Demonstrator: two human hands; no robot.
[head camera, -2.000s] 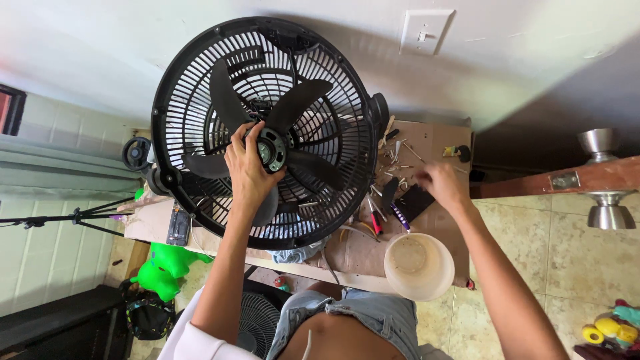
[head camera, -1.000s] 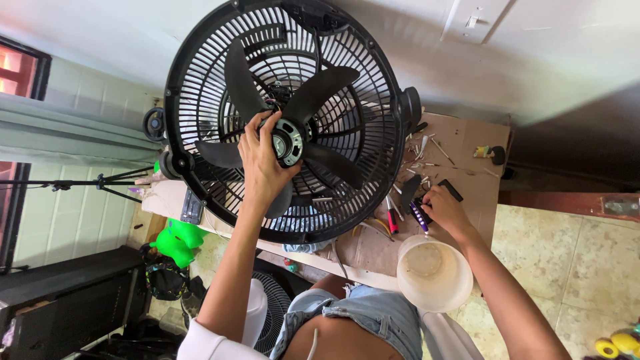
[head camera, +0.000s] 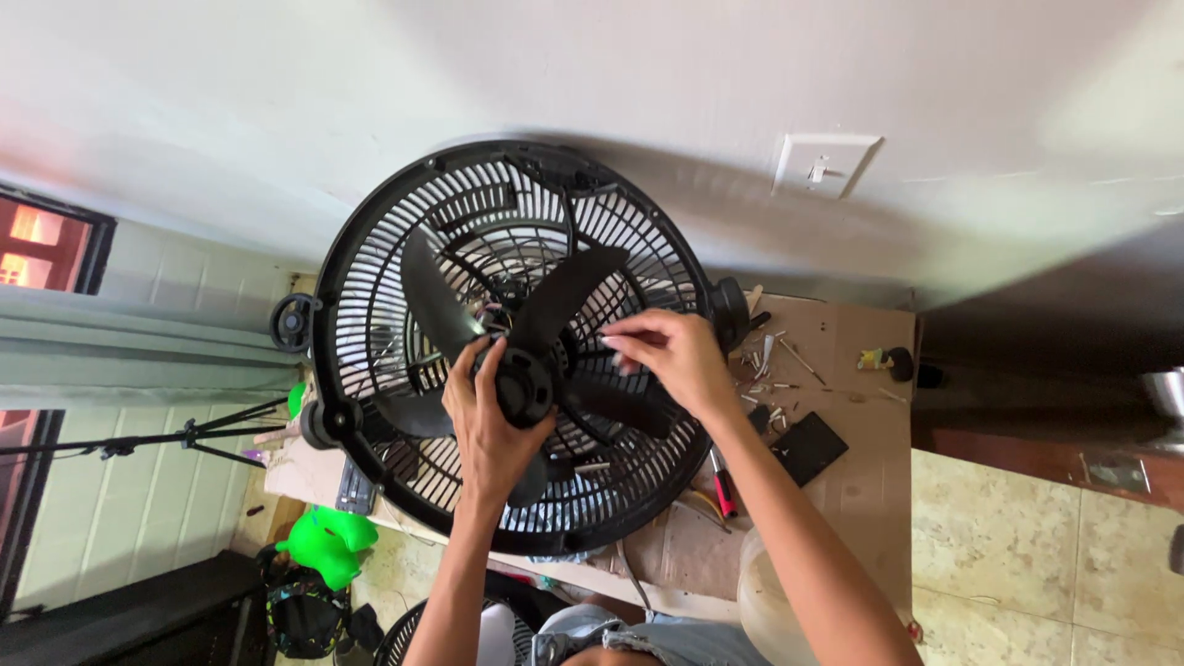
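A round black fan grille (head camera: 684, 250) stands upright on the table, with a black fan blade assembly (head camera: 569, 291) in front of it. My left hand (head camera: 490, 416) grips the hub of the blades, fingers on top and thumb at its lower right. My right hand (head camera: 671, 356) is raised before the right side of the grille, between two blades, thumb and fingertips pinched together. A small dark thing seems to show at those fingertips, too small to name. Part of the motor area behind the hub is hidden.
Cardboard (head camera: 860, 370) covers the table, bearing scattered screws and small parts, a black flat piece (head camera: 810, 449) and a red-handled screwdriver (head camera: 724, 495). A translucent plastic tub (head camera: 763, 592) is at the near edge, partly behind my right forearm. A light switch (head camera: 819, 173) is on the wall.
My right hand has moved from the small parts on the table up to the front of the grille. My left hand stays on the hub. The view has shifted.
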